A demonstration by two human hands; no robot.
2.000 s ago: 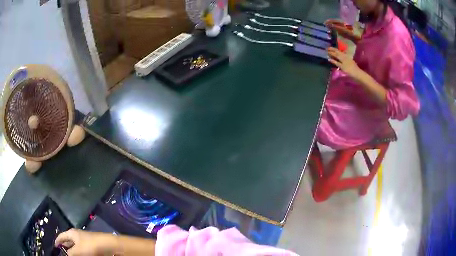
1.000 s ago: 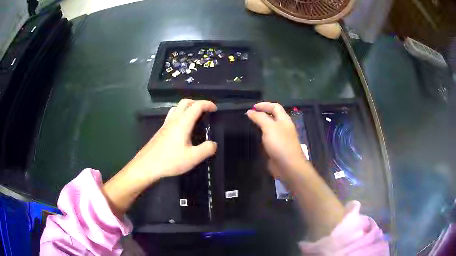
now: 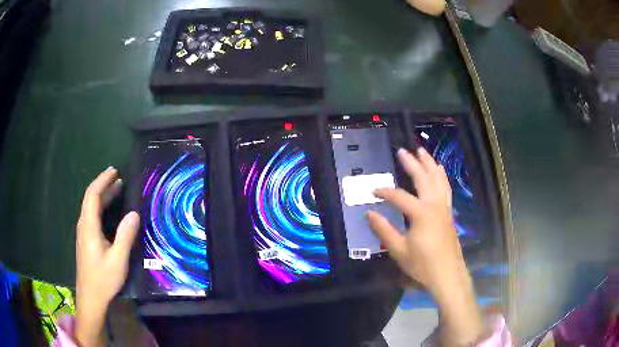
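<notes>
The four-slot phone tray [image 3: 227, 203] lies in front of me with a smartphone face up in each recess. The first smartphone [image 3: 178, 217], the second smartphone [image 3: 282, 203] and the far-right smartphone [image 3: 448, 156] show a blue-purple swirl. The third smartphone [image 3: 360, 152] shows a grey screen with a white box. My right hand [image 3: 424, 227] is over the third phone, fingers apart and holding nothing, a fingertip at the white box. My left hand [image 3: 105, 247] is beside the tray's left edge, fingers apart and empty.
A small-parts tray [image 3: 237, 83] with many small gold, yellow and white bits lies behind the phone tray. A few pale bits lie left of it on the green bench mat [image 3: 81, 101]. Green items [image 3: 54, 305] show at lower left. The bench edge runs down the right side.
The two left phones now show lit swirls instead of dark screens. My left hand has moved left off the tray. My right hand has moved to the right and lower, over the third phone.
</notes>
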